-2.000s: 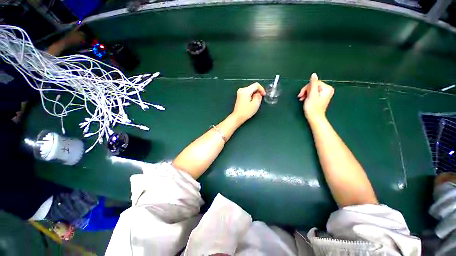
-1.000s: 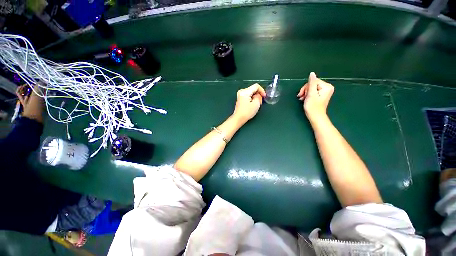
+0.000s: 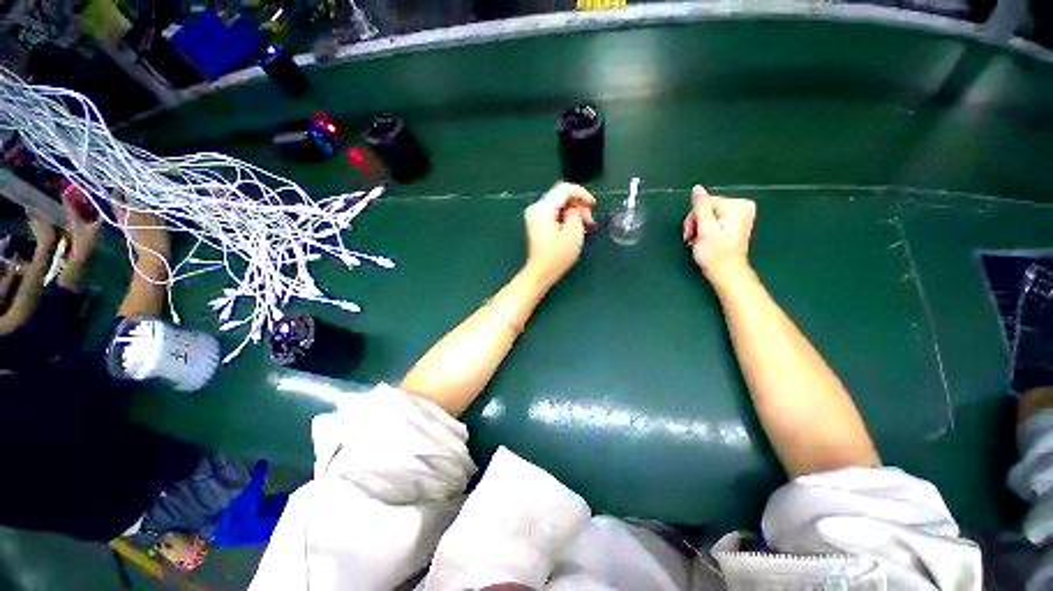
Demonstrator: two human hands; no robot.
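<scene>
A small clear bottle (image 3: 627, 226) with a white stick upright in it stands on the green bench between my hands. My left hand (image 3: 559, 234) is just left of it, fingers loosely curled and a little apart, with nothing visible in it. My right hand (image 3: 723, 236) rests to the bottle's right, loosely closed, with nothing visible in it. A black cylindrical unit (image 3: 581, 143) stands behind my left hand, not touched. Another black unit (image 3: 396, 150) is further left, beside one (image 3: 310, 139) with red and blue light at its end.
A bundle of white cables (image 3: 248, 219) spreads at left. Below it are a tub of white sticks (image 3: 167, 353) and a black unit (image 3: 315, 344). A neighbour's arm (image 3: 146, 260) reaches in at left. A black grid tray (image 3: 1016, 306) and another person's sleeve are at right.
The black units on the far strip have moved right. My left hand has shifted slightly left, away from the bottle, its fingers loosening. My right hand has barely moved. More of the neighbour's hands shows at left.
</scene>
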